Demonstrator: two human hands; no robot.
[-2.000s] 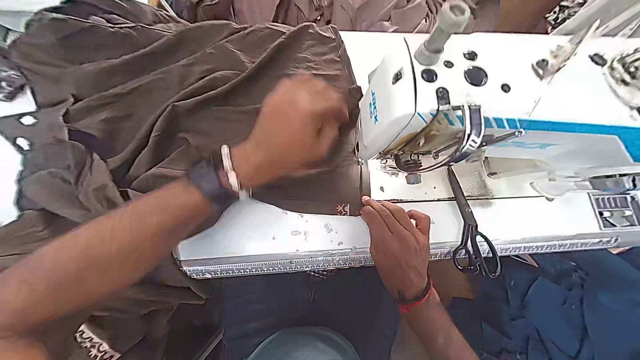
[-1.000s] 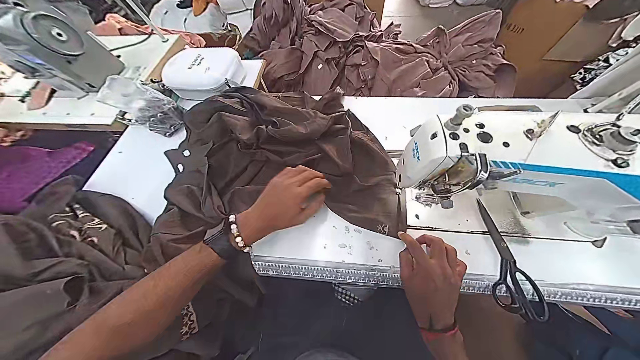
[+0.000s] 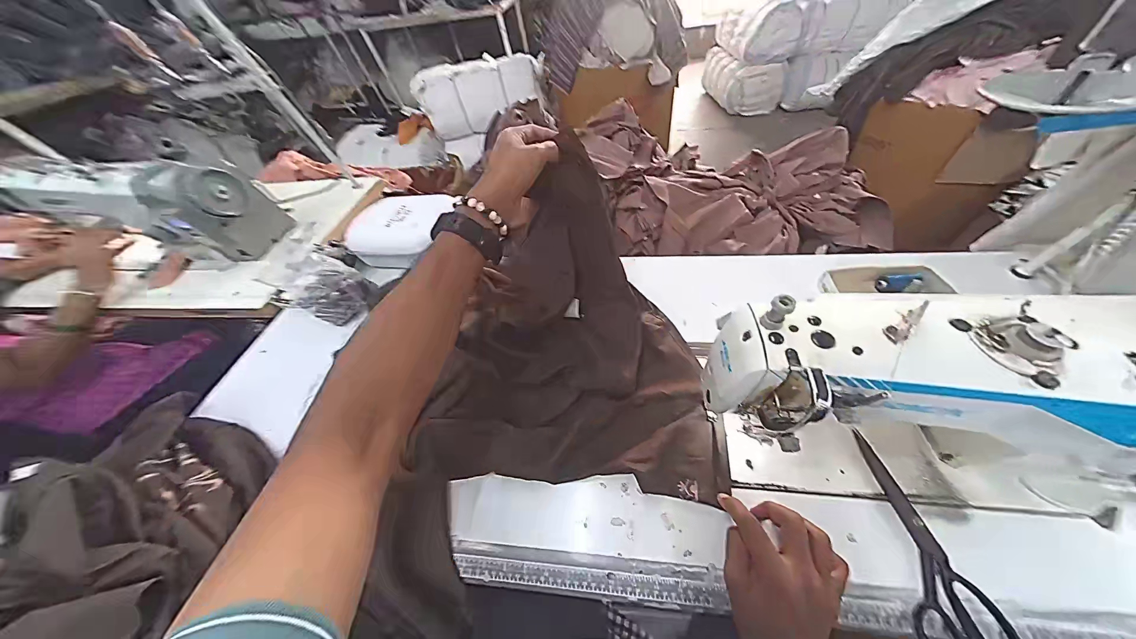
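Observation:
Dark brown fabric [image 3: 568, 382] lies over the sewing table, its right edge at the needle area of a white sewing machine [image 3: 923, 382]. My left hand [image 3: 519, 169], with a beaded bracelet and a dark wristband, is raised at the far side and pinches a part of the fabric, which is lifted there. At the near right corner of the fabric, beside a small embroidered motif [image 3: 688, 489], my right hand [image 3: 783, 564] holds the edge between thumb and forefinger. Black-handled scissors [image 3: 927, 550] lie to the right of my right hand.
A measuring tape [image 3: 586, 575] runs along the table's front edge. Beyond the table lies a heap of mauve fabric [image 3: 737, 195]. A white case [image 3: 399, 226] and a plastic bag [image 3: 328, 288] sit at the left. Another person's hand [image 3: 84, 257] is at a second machine [image 3: 209, 200], far left.
My left hand has moved away from the near part of the fabric to the far side, lifting fabric there. My right hand stays at the near corner. The view has tilted up.

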